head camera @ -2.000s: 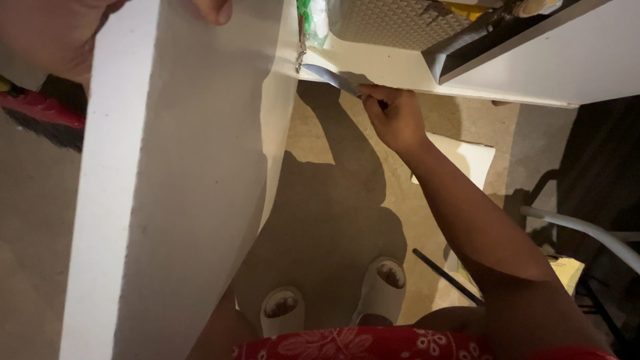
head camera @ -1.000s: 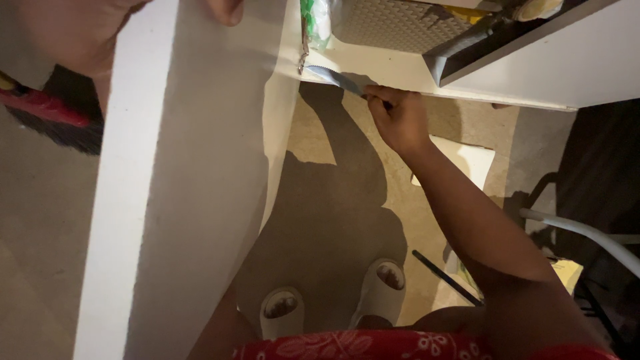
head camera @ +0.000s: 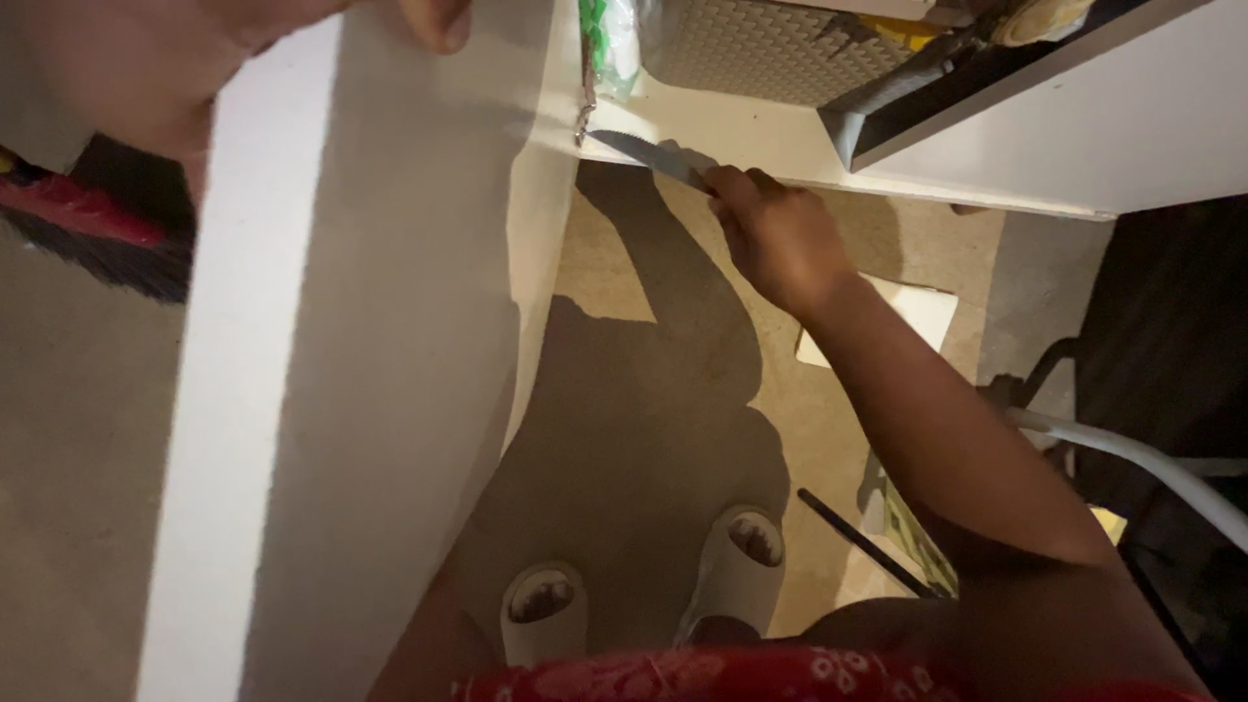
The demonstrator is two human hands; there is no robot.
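My right hand grips a table knife with a serrated blade, its handle mostly inside my fingers. The blade's tip is at or very near a metal hinge, where the white door panel meets the white cabinet shelf. My left hand, blurred and cut off by the upper left of the view, holds the top edge of the door panel; a fingertip shows on the near face.
A woven-pattern plastic basket and a green and white plastic bag stand in the cabinet. A red-headed broom is left of the door. A white board, a dark rod and a metal tube frame are at the right.
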